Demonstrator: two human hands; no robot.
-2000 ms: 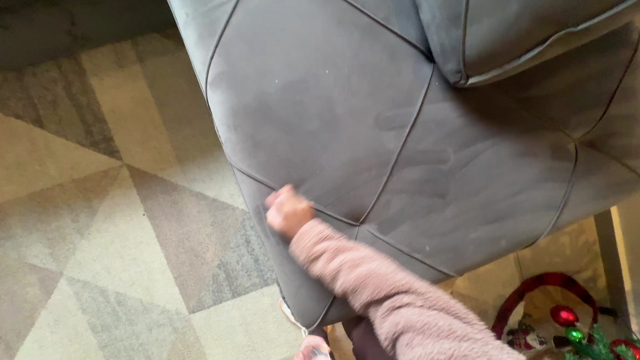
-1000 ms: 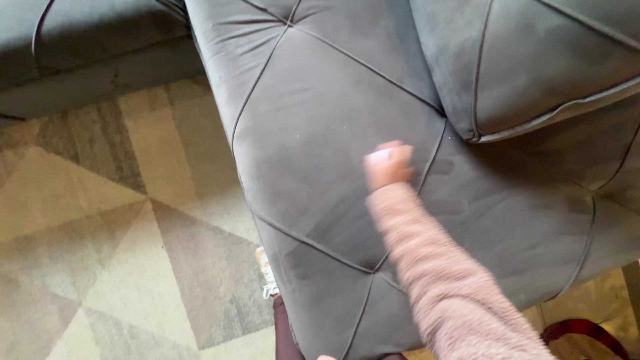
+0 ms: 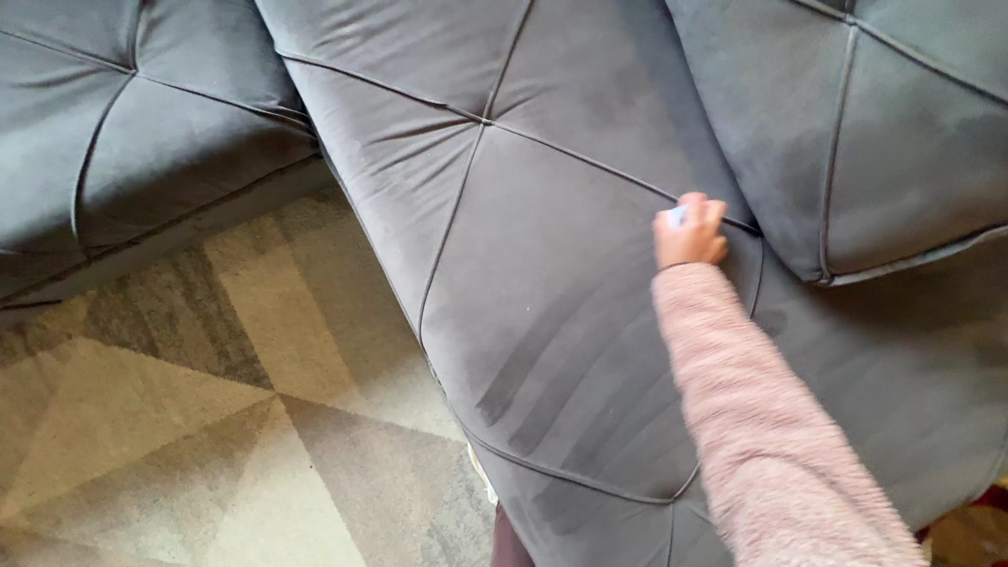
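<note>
My right hand (image 3: 690,230), in a fuzzy pink sleeve, is on the grey velvet seat cushion (image 3: 551,228) near a piped seam. Its fingers are curled around a small pale bluish-white object (image 3: 676,216), mostly hidden, whose kind I cannot tell. Several dark curved streaks mark the velvet below and to the left of the hand. To the right of the hand, a grey back cushion (image 3: 906,157) rests on the seat. My left hand is out of view.
Another grey tufted sofa section (image 3: 197,150) lies at the upper left. A rug with triangles in beige and grey (image 3: 236,441) covers the floor to the left. A dark trouser leg (image 3: 509,543) shows at the bottom beside the seat edge.
My right hand has moved up across the cushion from near its lower left edge to a seam by the back cushion. Dark streaks now show more plainly on the velvet. The view has shifted.
</note>
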